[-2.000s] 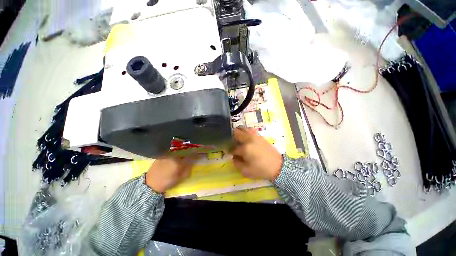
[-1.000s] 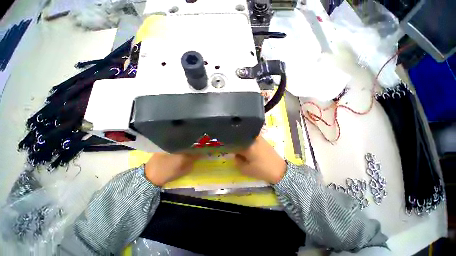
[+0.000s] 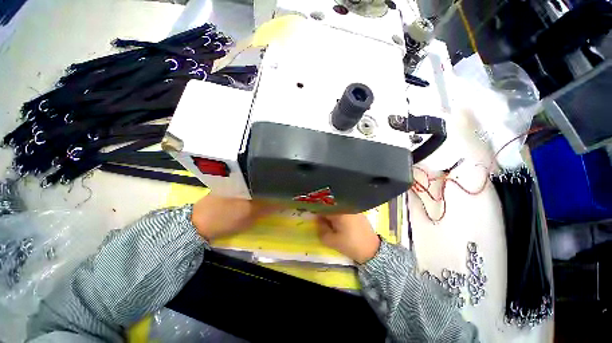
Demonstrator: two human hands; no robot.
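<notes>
The white sewing machine head [image 3: 329, 74] with its dark grey front cover and red logo stands in the middle. My left hand [image 3: 228, 216] is at the lower left of the cover, over the yellow-taped work plate [image 3: 285, 238]; its fingertips are blurred and partly hidden under the head. My right hand [image 3: 349, 234] is below the cover's right part, fingers bent inward. I cannot tell what either hand holds. A flat stack of black straps [image 3: 268, 298] lies between my forearms, near my body.
A heap of ringed black straps [image 3: 100, 107] lies left. A plastic bag of rings [image 3: 40, 254] is lower left. Loose D-rings [image 3: 475, 275], red cord [image 3: 436, 194] and a bundle of ringed straps [image 3: 523, 248] lie right. A grey-framed panel [image 3: 584, 110] is upper right.
The view has turned, so the machine head appears further right and more of the left strap heap shows. My hands stay at the plate below the head.
</notes>
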